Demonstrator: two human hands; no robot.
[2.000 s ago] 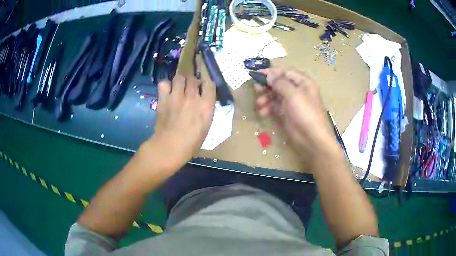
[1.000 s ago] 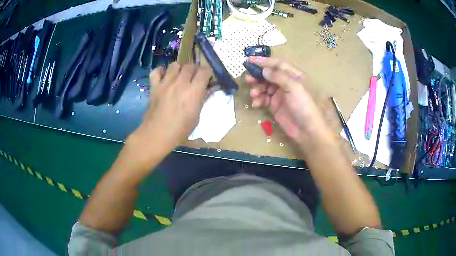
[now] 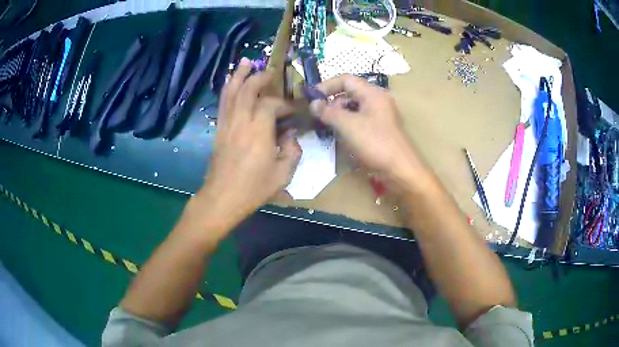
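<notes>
A black handle shell point(image 3: 310, 70) lies at the left side of the cardboard box, partly hidden by my hands. My left hand point(image 3: 254, 135) is over the box's left wall with bent fingers, beside a blurred dark part; whether it grips that part is unclear. My right hand point(image 3: 363, 122) is at the shell, thumb and fingertips pinched together near a small dark part. The blur hides whether that part is in the fingers. A small black oval part point(image 3: 377, 80) shows just behind my right hand on the dotted white sheet point(image 3: 353, 55).
The blue electric screwdriver point(image 3: 547, 149) and a pink rod point(image 3: 516, 165) lie at the right on white cloth. Tweezers point(image 3: 478, 184), a red piece point(image 3: 377, 184), a screw pile point(image 3: 464, 70) and a tape roll point(image 3: 365, 30) are in the box. Black shells point(image 3: 153, 85) lie left.
My right hand has moved left with its fingertips now at the black shell. My left hand's fingers have spread and bent near the shell. The whole view has shifted slightly.
</notes>
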